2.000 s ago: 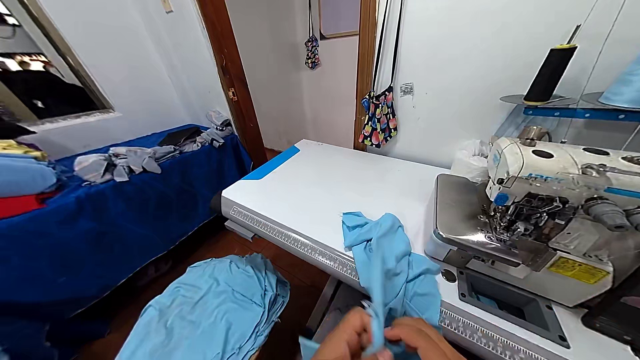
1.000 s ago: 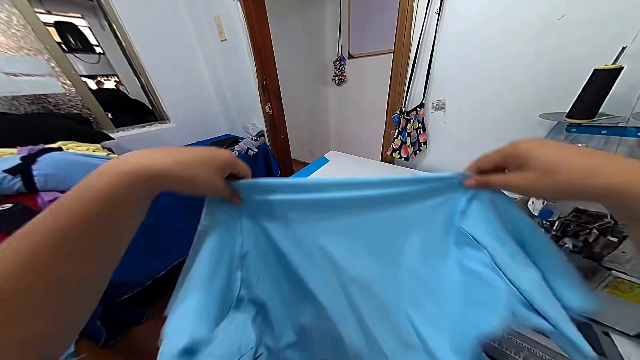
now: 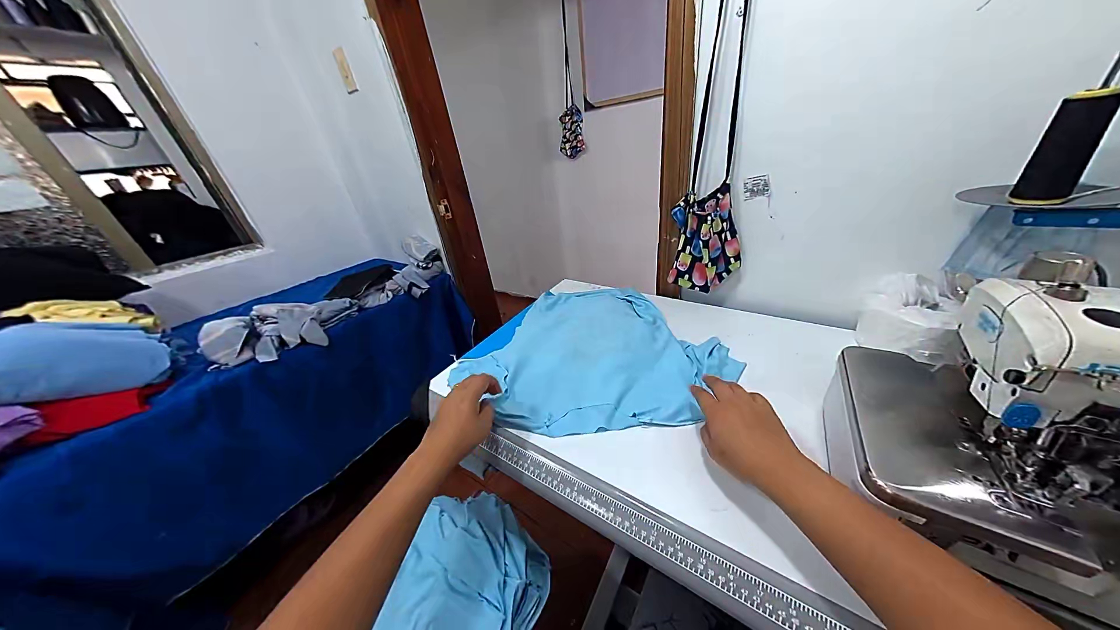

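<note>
A light blue knit garment (image 3: 595,363) lies spread on the white sewing table (image 3: 770,350), its near edge close to the ruler strip along the table's front. My left hand (image 3: 468,411) pinches the garment's left side near the table's left corner. At its right side, the fingertips of my right hand (image 3: 739,424) touch the cloth near a short sleeve-like part; whether they grip it is hard to tell. Below the table's front edge is a pile of light blue fabric (image 3: 472,560), partly behind my left forearm.
An overlock sewing machine (image 3: 1024,367) stands on the table's right, with a black thread cone (image 3: 1063,144) above it. White plastic (image 3: 906,315) sits behind. To the left, a blue-covered table (image 3: 262,429) bears grey cloth pieces (image 3: 289,328) and folded coloured fabric (image 3: 83,363).
The blue garment was bunched in my hands, then held up stretched between them; now it lies flat on the table. Both hands have come down with it.
</note>
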